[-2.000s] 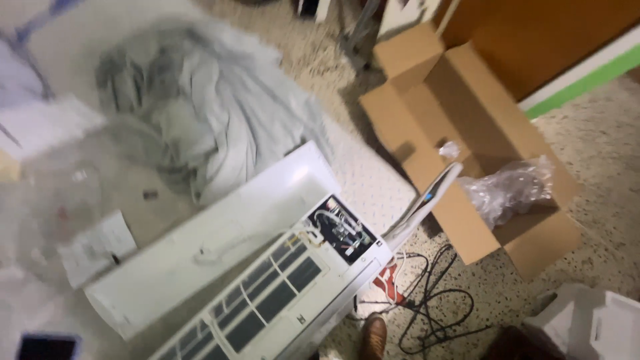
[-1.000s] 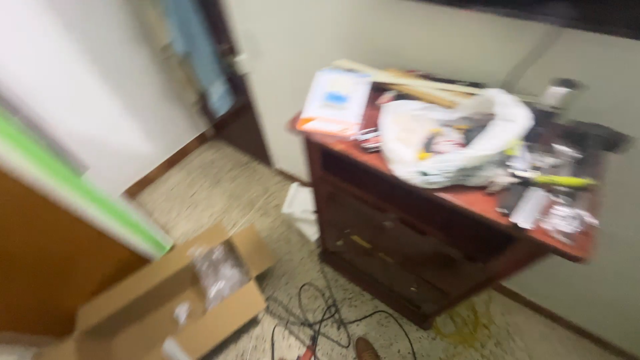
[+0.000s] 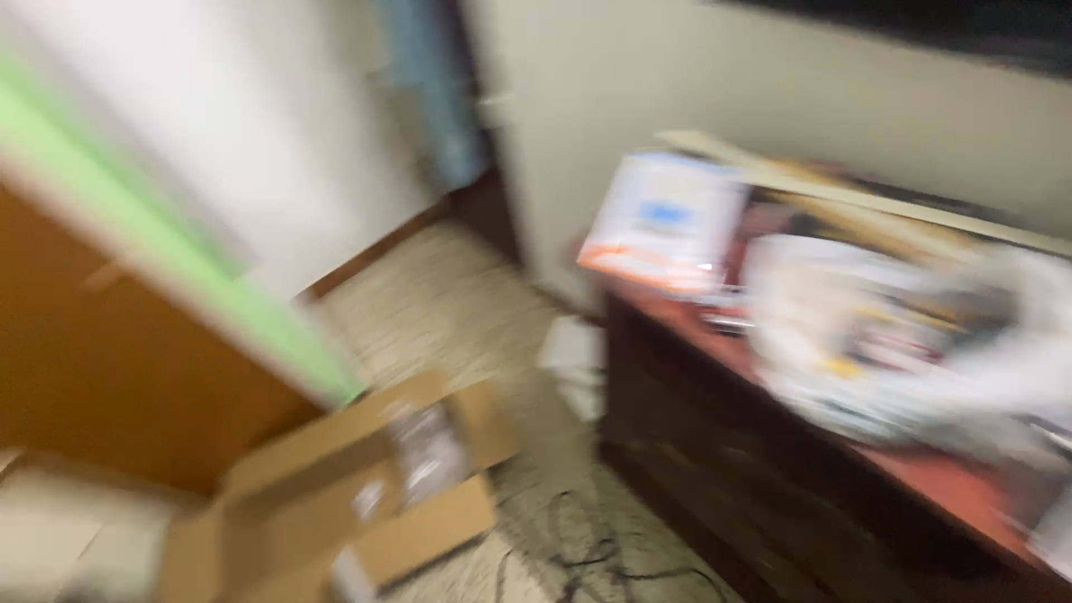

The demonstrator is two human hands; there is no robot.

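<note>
Neither of my hands shows in the head view, which is badly blurred. On the right, a dark wooden cabinet (image 3: 720,452) with a reddish top carries a white plastic bag (image 3: 821,385) with mixed items in it. A white box or packet with blue and orange print (image 3: 662,222) lies at the left end of the cabinet top. Long pale strips (image 3: 837,197) lie behind the bag. Down at the lower left, an open cardboard box (image 3: 435,528) holds clear plastic wrapping (image 3: 431,456).
Black cable (image 3: 620,574) lies in loops on the speckled floor between box and cabinet. A small white object (image 3: 576,360) stands against the cabinet's left side. A brown panel with a green edge (image 3: 209,293) rises at the left, and a dark panel crosses the upper right corner.
The view has swung from the opened air conditioner unit on the floor to the cabinet, and since one second ago the cabinet top fills more of it.
</note>
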